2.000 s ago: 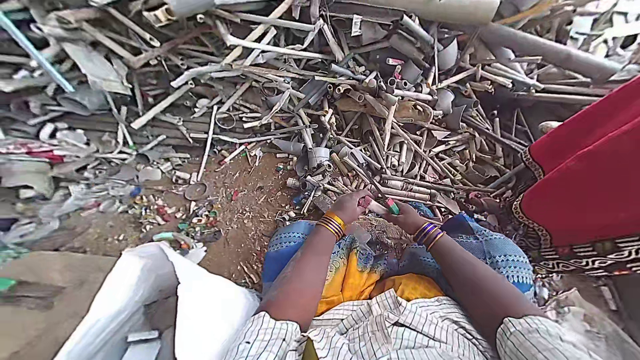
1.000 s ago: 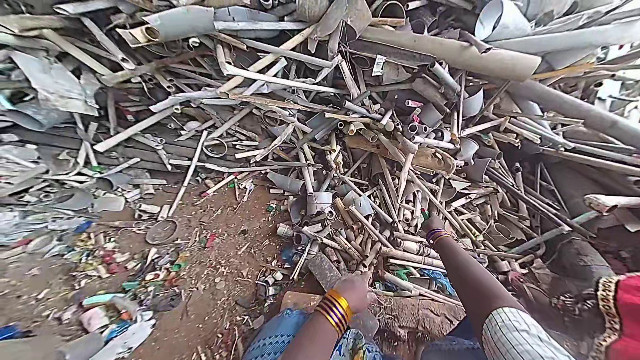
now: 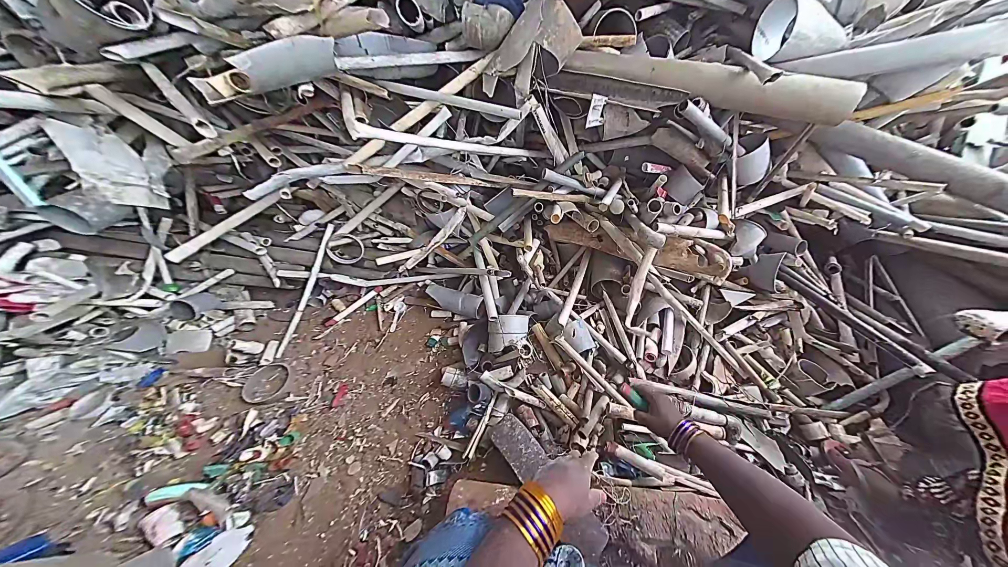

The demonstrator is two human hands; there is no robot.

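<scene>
A large heap of cut plastic pipes point(image 3: 504, 331) fills the upper view. My left hand point(image 3: 568, 482), with gold bangles at the wrist, is at the heap's near edge beside a flat grey metal blade or plate point(image 3: 516, 445); whether its fingers hold a piece is unclear. My right hand point(image 3: 657, 413), wearing purple and gold bangles, reaches among the pipes to the right. Its fingers are around a small object with a green and red end point(image 3: 632, 395). Below both hands lies a reddish stone or wooden block point(image 3: 669, 524).
Thick grey pipes point(image 3: 724, 83) cross the top right. Small coloured plastic scraps point(image 3: 236, 453) litter the brown soil at left, near a round ring point(image 3: 265, 383). A patterned red cloth edge point(image 3: 994, 457) shows at far right.
My hands were together near my lap; they have since parted, the right one reaching out into the heap. The view has shifted toward the heap.
</scene>
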